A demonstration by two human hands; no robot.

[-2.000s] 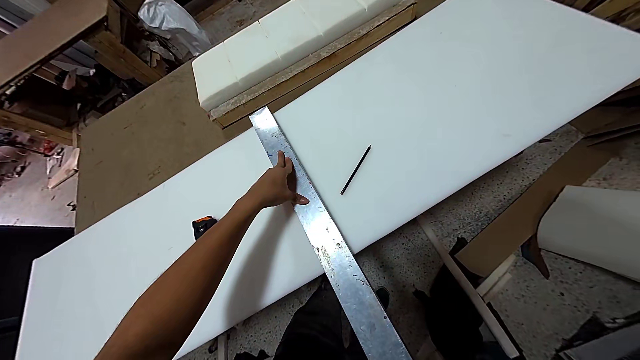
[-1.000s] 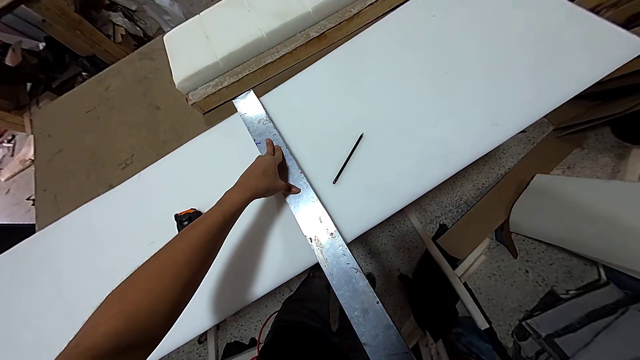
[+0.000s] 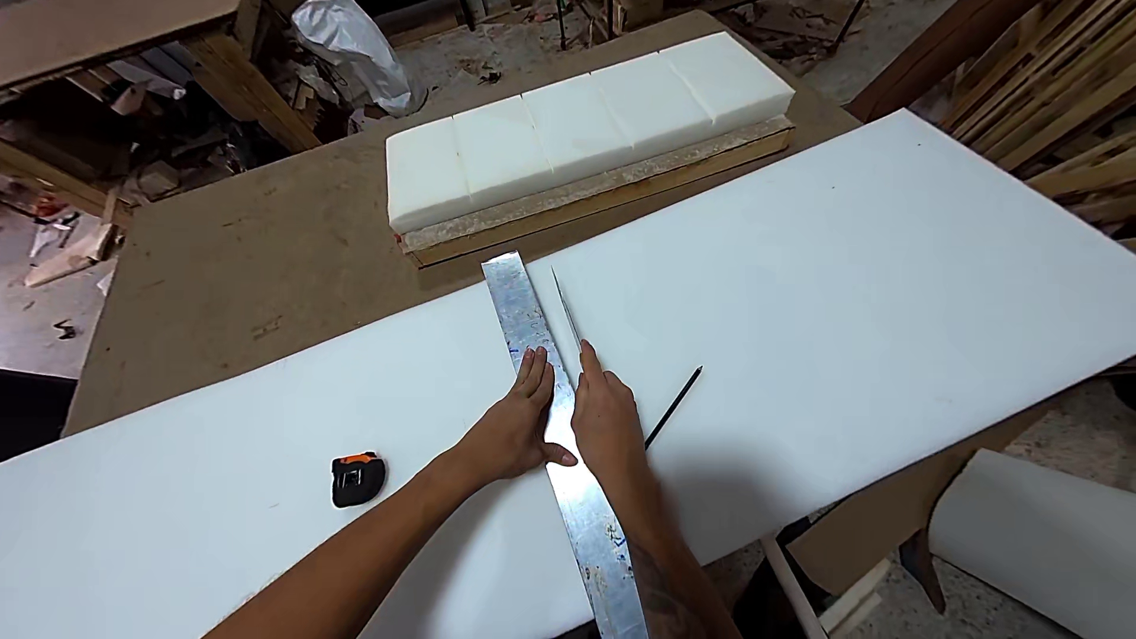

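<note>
A long metal straightedge (image 3: 586, 524) lies across a large white foam sheet (image 3: 799, 337). My left hand (image 3: 519, 422) presses on it, fingers together on the metal and thumb apart on its face. Just right of the straightedge, my right hand (image 3: 608, 422) is closed around a knife with a long thin blade (image 3: 566, 306); the handle is hidden in the fist. The blade points toward the sheet's far edge, beside the straightedge. A black pencil (image 3: 674, 406) lies right of my right hand. To the left of my left forearm rests a black and orange tape measure (image 3: 358, 479).
Behind the sheet, a thick white foam block with cross lines (image 3: 577, 124) sits on a wood-edged base (image 3: 612, 186) on a brown board tabletop (image 3: 240, 266). A plastic bag (image 3: 355, 53) lies beyond. A rolled white sheet (image 3: 1038, 541) is at lower right, stacked wood (image 3: 1056, 98) at upper right.
My right hand has come into view with the knife, right of the straightedge. My left hand stays on the straightedge. The view has shifted.
</note>
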